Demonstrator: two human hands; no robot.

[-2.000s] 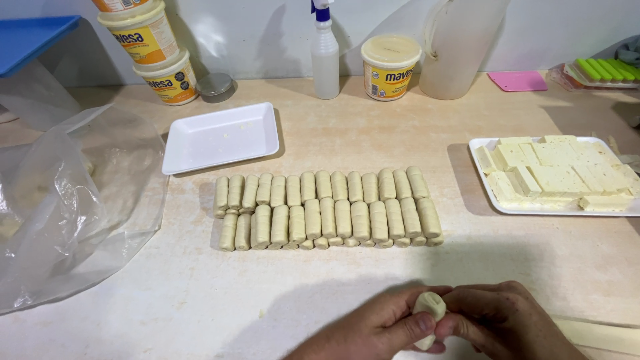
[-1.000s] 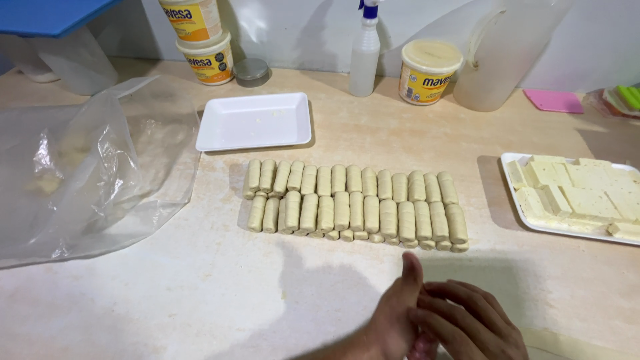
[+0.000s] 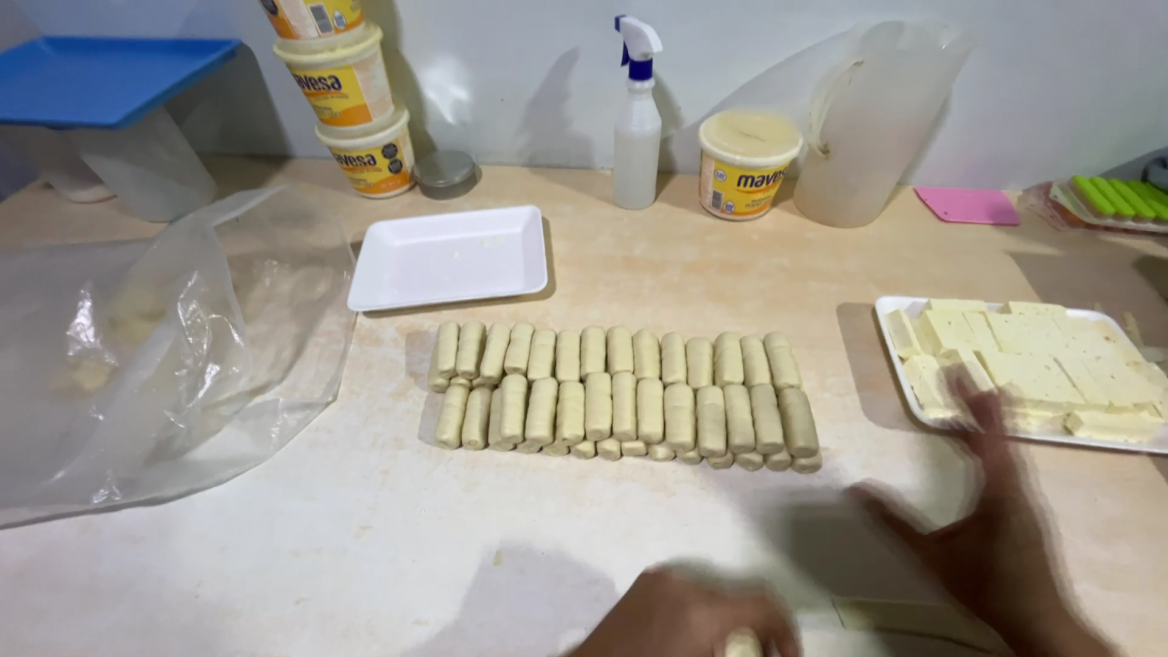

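Observation:
My left hand [image 3: 689,616] is at the bottom edge, its fingers curled round a pale piece of dough [image 3: 743,644] that shows only in part. To its right my right hand [image 3: 990,520], blurred, has its fingers spread and holds nothing; its fingertips overlap the near edge of a white foam tray [image 3: 899,388] of cut white cheese pieces [image 3: 1040,356]. Two rows of short dough-wrapped rolls [image 3: 620,388], stacked in layers, lie on the table in front of my hands. A flat pale strip [image 3: 912,616], perhaps dough, lies partly behind my right hand.
A white foam tray [image 3: 447,297] with a few crumbs sits behind the rolls. Clear plastic bag [image 3: 228,392] at left. Along the wall stand margarine tubs [image 3: 370,169], a grey lid [image 3: 445,171], a spray bottle [image 3: 637,137], another tub [image 3: 748,173], a plastic jug [image 3: 867,137] and a pink scraper [image 3: 969,206].
My hands were together, around a pale dough piece two seconds ago. They have parted: the right is open near the cheese tray, and the left holds dough low at the bottom edge.

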